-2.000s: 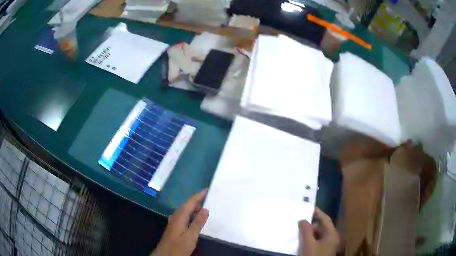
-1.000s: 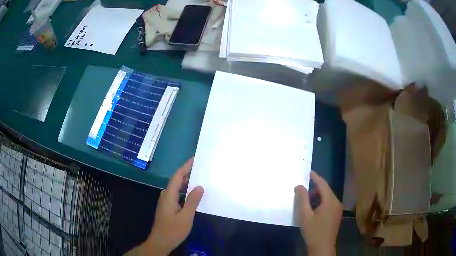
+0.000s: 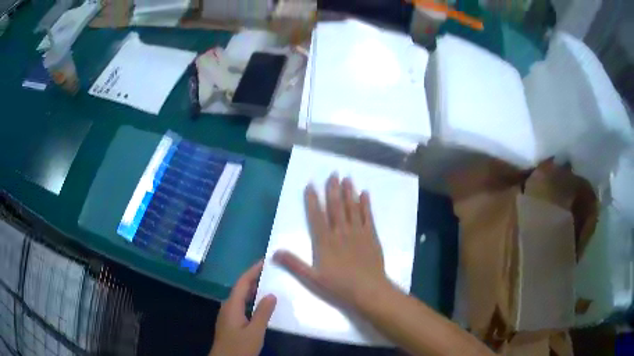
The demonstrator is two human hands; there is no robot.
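Observation:
A bright white sheet [image 3: 396, 208], the top of a laid-up panel, lies in front of me at the table's front edge. My left hand [image 3: 243, 313] grips its lower left edge, thumb on top. My right hand [image 3: 344, 243] lies flat on the middle of the sheet, palm down with fingers spread, holding nothing. What lies under the white sheet is hidden. A blue solar cell sheet [image 3: 184, 198] with pale cross lines and white side strips lies to the left.
A backsheet stack [image 3: 368, 83] stands behind, with milky film piles [image 3: 483, 101] right of it. An open carton [image 3: 546, 264] is at right. A phone [image 3: 259, 80] lies on cloth. A marked white sheet [image 3: 142, 73] and cup [image 3: 64, 73] are back left; a wire basket [image 3: 55, 299] is lower left.
My right hand has left the panel's right edge and moved left and up onto its middle, with fingers spread. My left hand still holds the left edge.

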